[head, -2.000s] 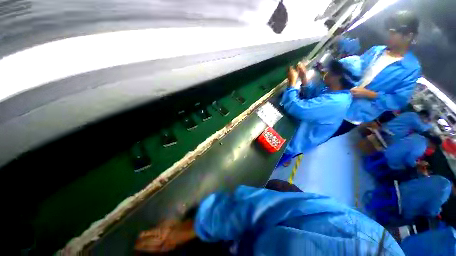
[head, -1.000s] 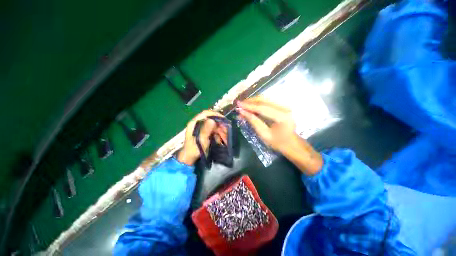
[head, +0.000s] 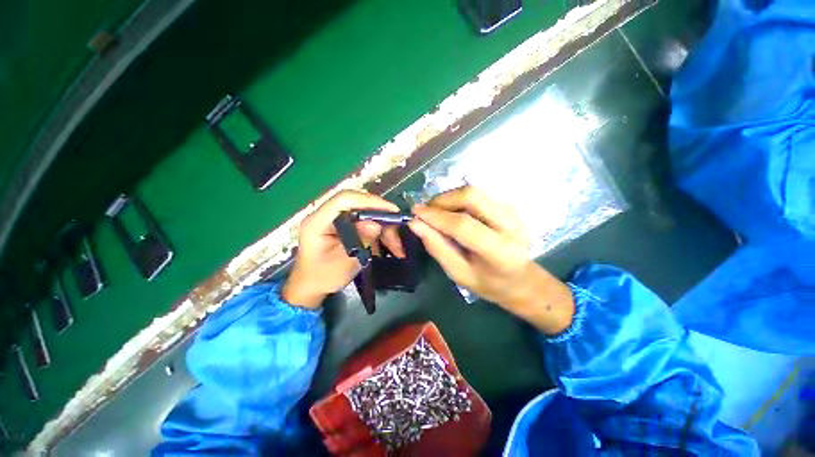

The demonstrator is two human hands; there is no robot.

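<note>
My left hand [head: 332, 245] holds a dark phone housing [head: 393, 272] over the bench, its frame part tilted up. My right hand [head: 483, 250] has its thumb and fingertips together at the right end of a shiny silver-edged bar at the top of the housing. Whether a small metal part is between those fingertips cannot be told. The red parts bin [head: 331, 419], full of small silver pieces, sits just below my hands. A clear plastic bag [head: 554, 178], glaring white, lies flat right of my right hand.
The green conveyor belt [head: 357, 89] runs diagonally beyond the worn whitish edge strip [head: 402, 159]. It carries several spaced housings, one of them at the upper left [head: 250, 143]. A person's blue sleeve [head: 760, 134] is at the right. A blue stool [head: 545, 428] shows at the bottom.
The view has turned from along the line down to my hands. Since one second ago, my right fingertips have moved left and down onto the housing, and the conveyor housings have shifted leftward in view.
</note>
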